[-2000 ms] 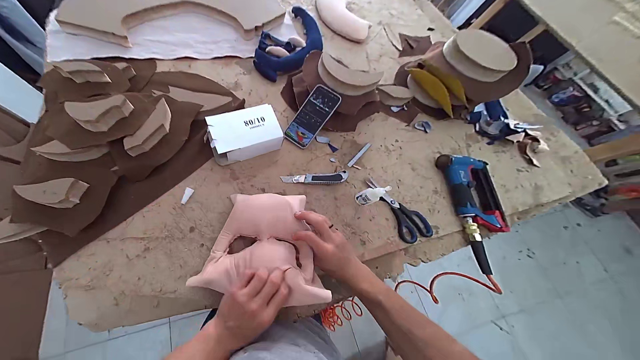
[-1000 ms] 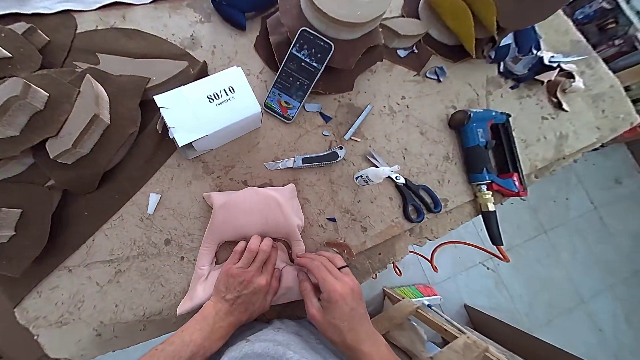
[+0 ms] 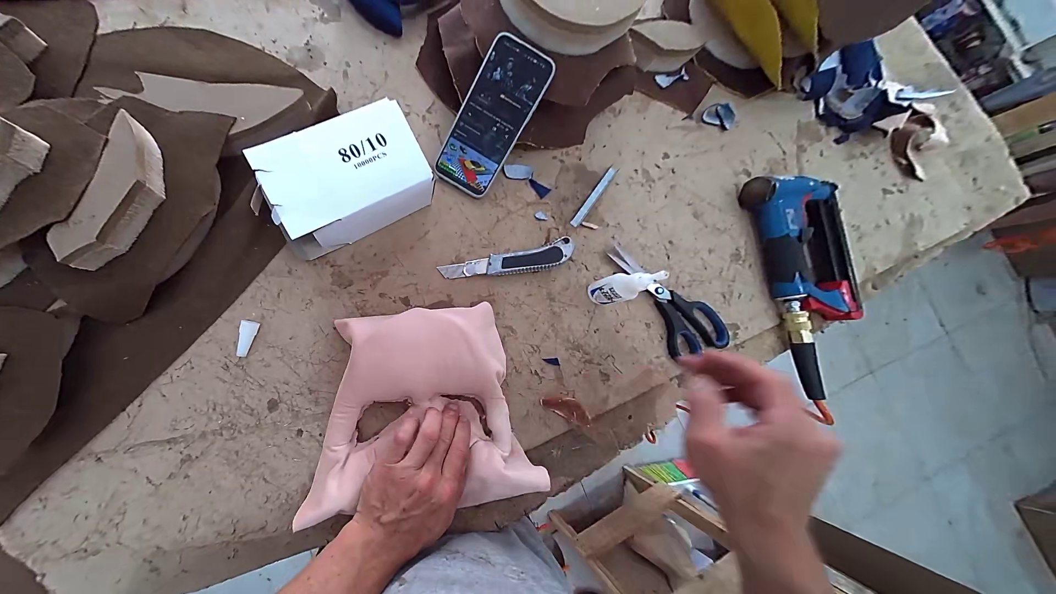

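Observation:
A pink leather-like covered piece with two openings lies at the near edge of the worktable. My left hand presses flat on its lower middle, fingertips by the openings. My right hand, blurred, is raised in the air over the table edge, fingers bent, apart from the piece; nothing shows in it. Just beyond its fingertips lie scissors with dark handles, and a small white bottle rests against their blades. A snap-off utility knife lies above the pink piece. A blue pneumatic stapler or nailer lies farther right.
A white box and a smartphone lie beyond the knife. Brown material with foam pieces covers the left side. A white nozzle cap lies left of the pink piece. A wooden crate stands below the table edge.
My right hand has left the pink piece and moved right, toward the scissors. My left hand remains on the piece. The view has moved closer to the table.

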